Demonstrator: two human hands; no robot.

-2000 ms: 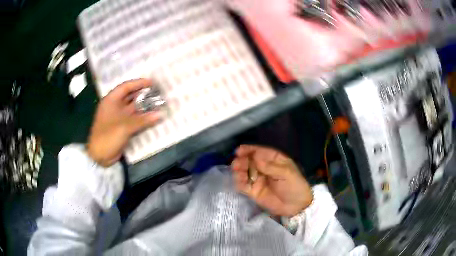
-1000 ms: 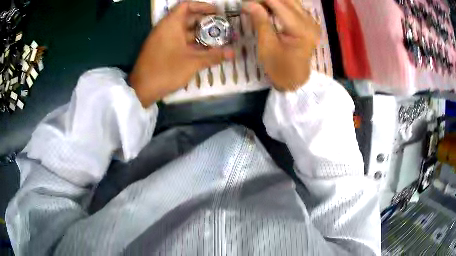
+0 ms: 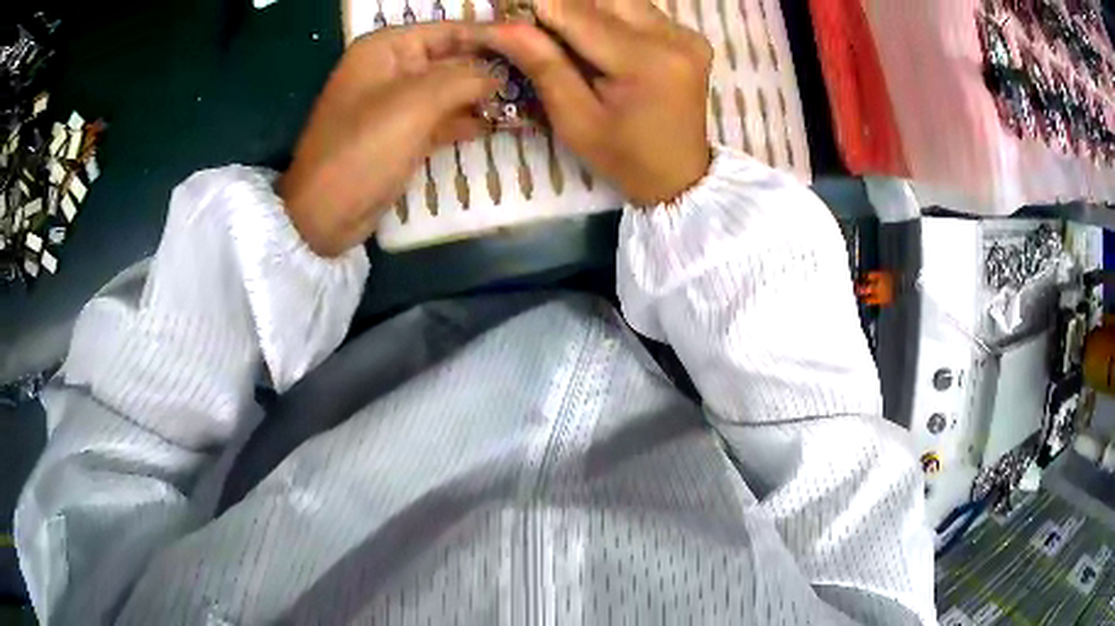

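Observation:
My left hand (image 3: 379, 128) holds a small round metal unit (image 3: 507, 100) between its fingers, over the white parts tray (image 3: 452, 232). My right hand (image 3: 636, 104) meets it from the right, its fingers bent over the unit's top and hiding much of it. A small brownish bit shows at the right fingertips near the top edge; I cannot tell whether it is a separate part. Slender strip parts (image 3: 493, 177) lie in rows on the tray around both hands.
A loose pile of small strips with cream ends (image 3: 55, 184) lies at the left on the dark green mat (image 3: 232, 86). Pink foam trays (image 3: 929, 110) with dark units are at the upper right. The white fixture (image 3: 948, 318) with round buttons stands at the right.
Over the last second my right hand has moved left and its fingers have closed over the metal unit. The unit is turned and more covered. Earlier, my hands were far apart.

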